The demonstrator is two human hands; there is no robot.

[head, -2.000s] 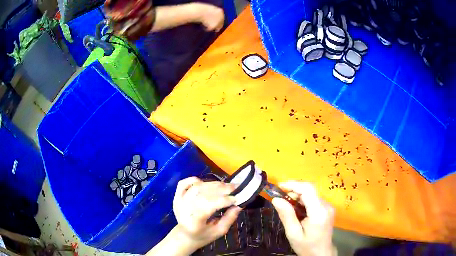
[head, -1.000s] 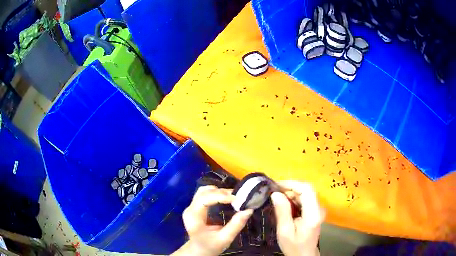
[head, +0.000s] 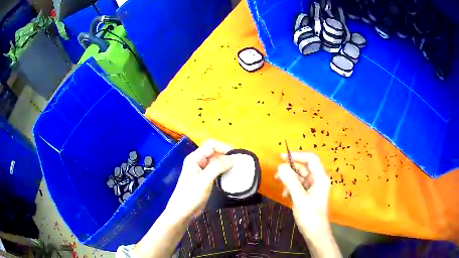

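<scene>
A small padded case (head: 238, 176) with a pale face and a black edge is held in my left hand (head: 200, 174), thumb on its face, above the striped clothing. My right hand (head: 304, 181) is a little to the right of the case, not touching it. It holds thin snips (head: 289, 155), whose dark narrow blade points up. The handles are mostly hidden by my fingers.
An orange cover (head: 216, 111) with dark trimmings bears one lone case (head: 250, 59). The upper blue bin (head: 372, 106) holds a heap of cases. The lower blue bin (head: 75, 186) holds a smaller pile. A green container (head: 118, 65) stands behind.
The case has turned from side-on to face-up in my left hand. My right hand has moved away from the case, and the snips now point up. The other person's arm has left the view.
</scene>
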